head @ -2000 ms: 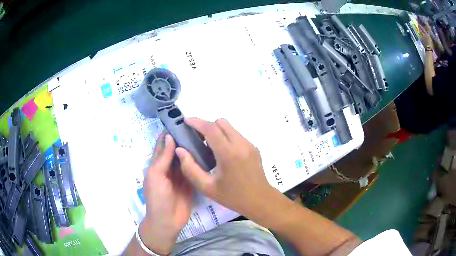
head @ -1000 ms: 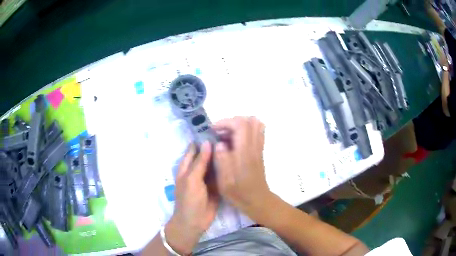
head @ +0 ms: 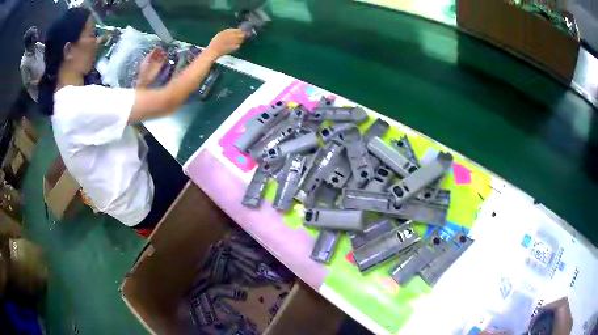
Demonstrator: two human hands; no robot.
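Observation:
My right hand (head: 562, 317) is cut off by the bottom edge at the far right, with its fingers around a dark grey part (head: 541, 322), only partly visible. A small skin-coloured sliver at the bottom edge left of it may be my left hand; its hold cannot be seen. A large loose pile of grey handle shells (head: 333, 220) lies in front, some with the smooth side up, some showing the hollow side. It rests on a pink, yellow and green coloured sheet (head: 367, 302). The fan head is not in view.
The white printed sheet (head: 518, 262) lies at right. A cardboard box (head: 147, 281) with grey parts stands below the table's near edge. The green conveyor belt (head: 393, 72) runs beyond the table, with a brown box (head: 511, 36) behind. Another worker (head: 98, 144) reaches toward the belt at left.
The view has swung far left, bringing the left shell pile, the cardboard box and the other worker into view. My hands have shifted to the bottom right and are mostly out of frame.

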